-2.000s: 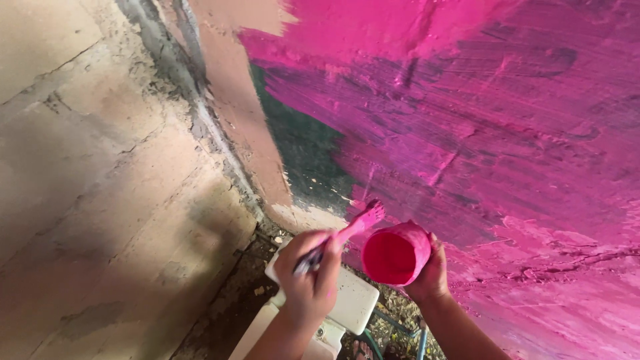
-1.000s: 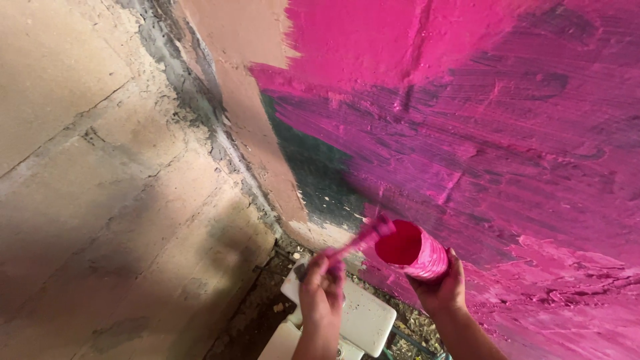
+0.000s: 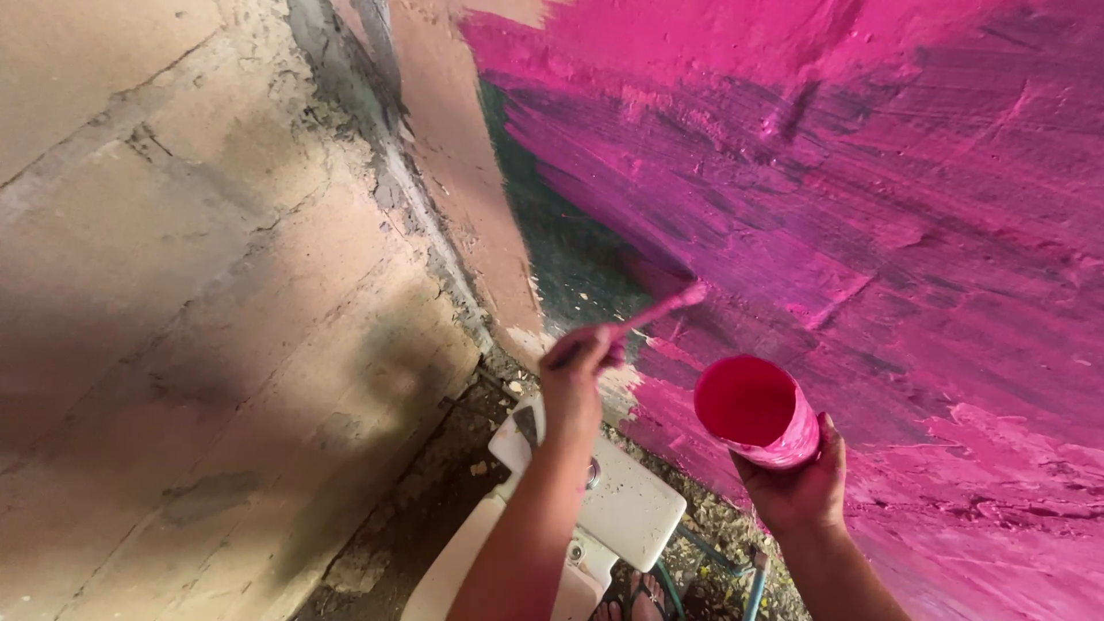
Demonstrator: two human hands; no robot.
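My left hand (image 3: 582, 358) grips a paintbrush (image 3: 660, 309) whose handle and bristles are coated in pink. The bristle end is at the wall (image 3: 862, 198), beside the edge between wet-looking pink streaks and a dark green patch (image 3: 565, 246); whether it touches cannot be told. My right hand (image 3: 802, 492) holds a round paint container (image 3: 789, 435) from below, tilted so that its pink inside shows. Pink paint is smeared down its outside. The container is right of the brush and lower in view.
A bare block wall (image 3: 216, 302) meets the painted wall at a rough corner on the left. Below my hands stands a white toilet with its cistern (image 3: 634, 496). Green hose (image 3: 673, 586), a light blue pipe (image 3: 755, 591) and debris lie on the ground near feet in sandals (image 3: 645, 595).
The brush was at the container's rim one second ago; now it is apart from it, at the wall beside the dark patch. The container stays in my right hand.
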